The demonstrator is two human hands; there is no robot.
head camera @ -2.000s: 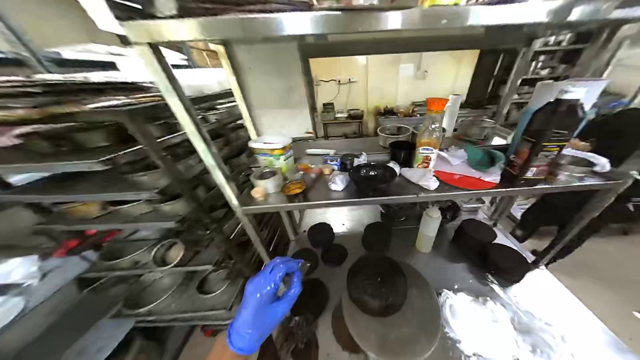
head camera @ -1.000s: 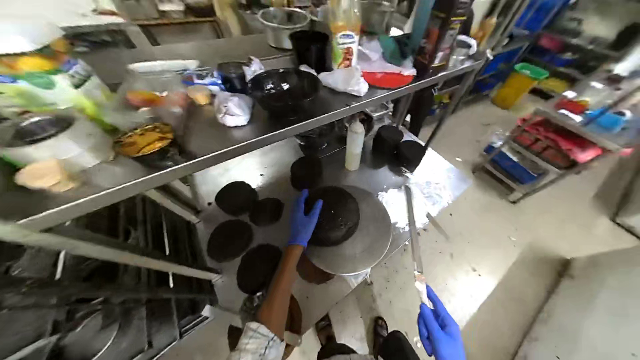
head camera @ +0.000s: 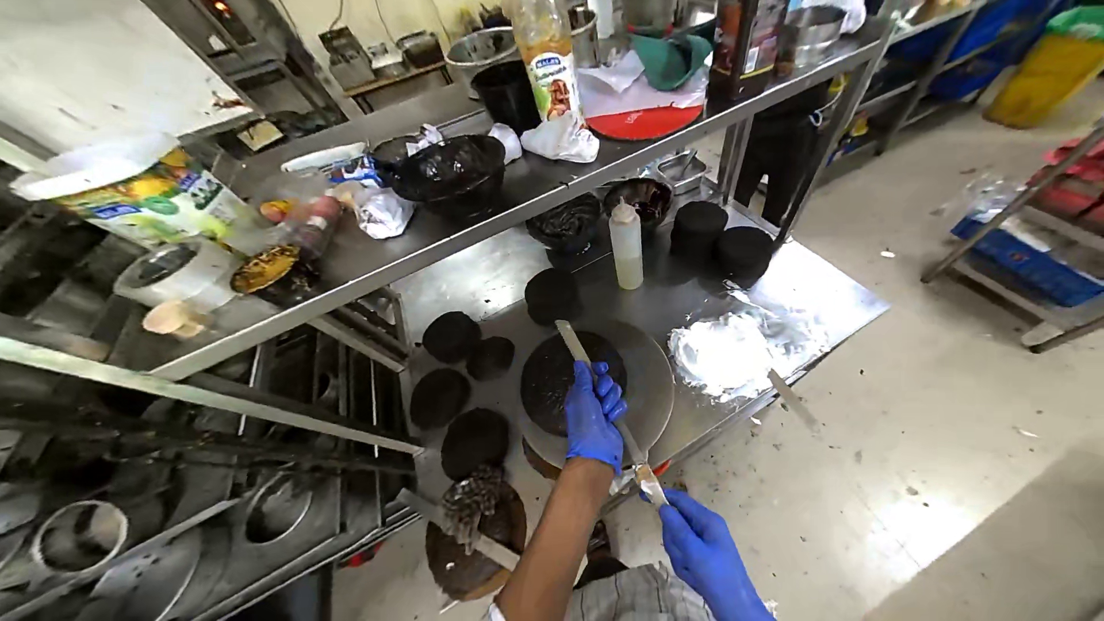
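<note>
My blue-gloved right hand grips the handle of a long metal spatula, which slants up and left over a round metal turntable. Around the blade's middle, my gloved left hand has its fingers closed. Beneath the blade tip lies a dark round cake layer on the turntable. Several smaller dark cake rounds lie to the left, and stacked ones stand at the back right. White cream is spread on the steel table at the right, with another flat blade at its edge.
A squeeze bottle stands behind the turntable. Above the back of the table runs a steel shelf holding a black bowl, a sauce bottle and a printed tub. Left is a rack with pans; a person's dark-clothed legs show behind.
My left hand has gone from the dark cake to the spatula blade. The spatula has moved left, from beside the turntable to over it, with my right hand still on its handle.
</note>
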